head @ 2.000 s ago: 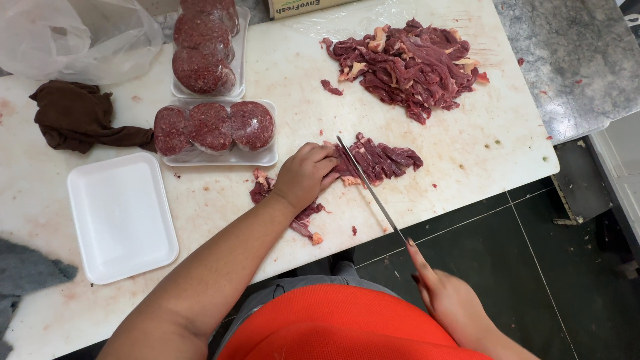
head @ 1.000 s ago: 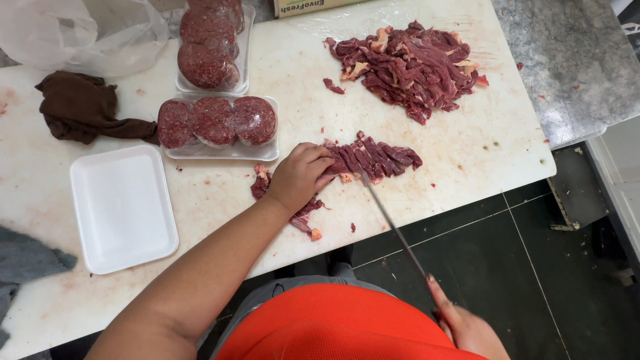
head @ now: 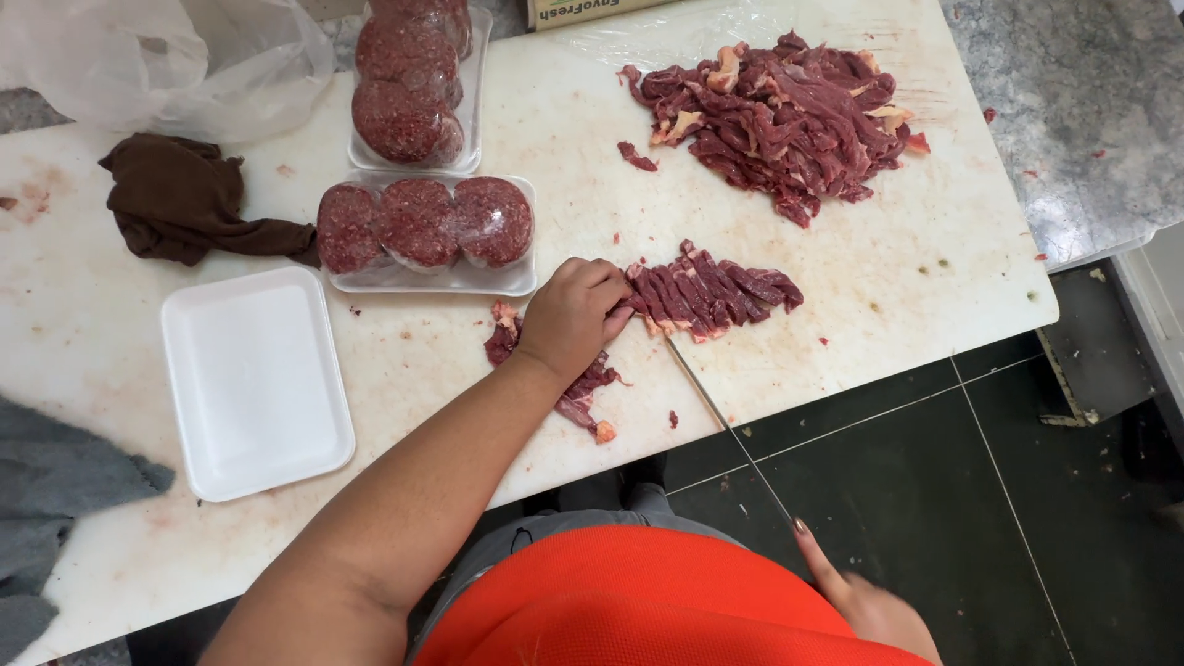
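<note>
My left hand point(head: 578, 314) presses with bent fingers on the left end of a row of sliced raw red meat point(head: 717, 291) on the white cutting board point(head: 888, 314). A long thin-looking knife point(head: 726, 421) is in my right hand point(head: 865, 601), low at the right, past the board's front edge; the handle is mostly hidden. The blade's tip lies at the near edge of the slices. More meat scraps point(head: 583, 398) lie partly under my left wrist. A large pile of meat strips point(head: 786, 125) sits farther back on the right.
Two plastic-wrapped trays of ground meat patties point(head: 427, 231) point(head: 412, 88) are at back left. Near them are an empty white foam tray point(head: 259, 384), a brown cloth point(head: 185, 199), a clear plastic bag point(head: 176, 55) and a grey cloth point(head: 65, 490). A box point(head: 583, 11) stands at the back.
The knife's tip has moved from over the meat to its near edge, and my right hand has moved down and right. My left hand stays on the meat.
</note>
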